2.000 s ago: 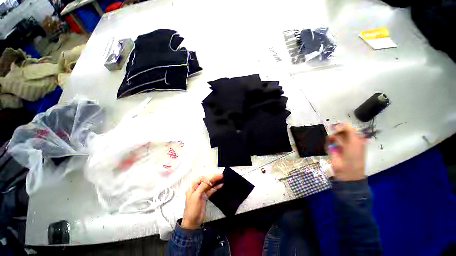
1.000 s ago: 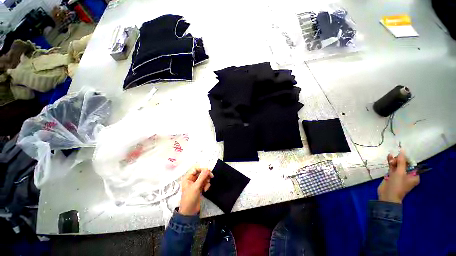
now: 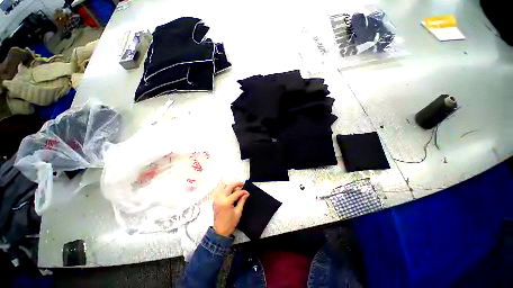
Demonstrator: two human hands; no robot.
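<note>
My left hand pinches the upper left corner of a black square pocket piece at the table's near edge. The piece lies turned like a diamond. My right hand is not in view. A pile of overlapping black pocket pieces lies at the table's centre. A single black piece lies just right of the pile. A dark thread cone lies on its side at the right, with loose sewing thread curling below it.
White plastic bag left of my hand; second bag farther left. Garment panels and small box upper left. Clear packet and yellow-and-white card upper right. Gridded sheet and dark object near the front edge.
My right hand, which moved right to the table edge with a thin tool, has left the picture. My left hand still pinches the black piece. The thread near the cone now lies loose.
</note>
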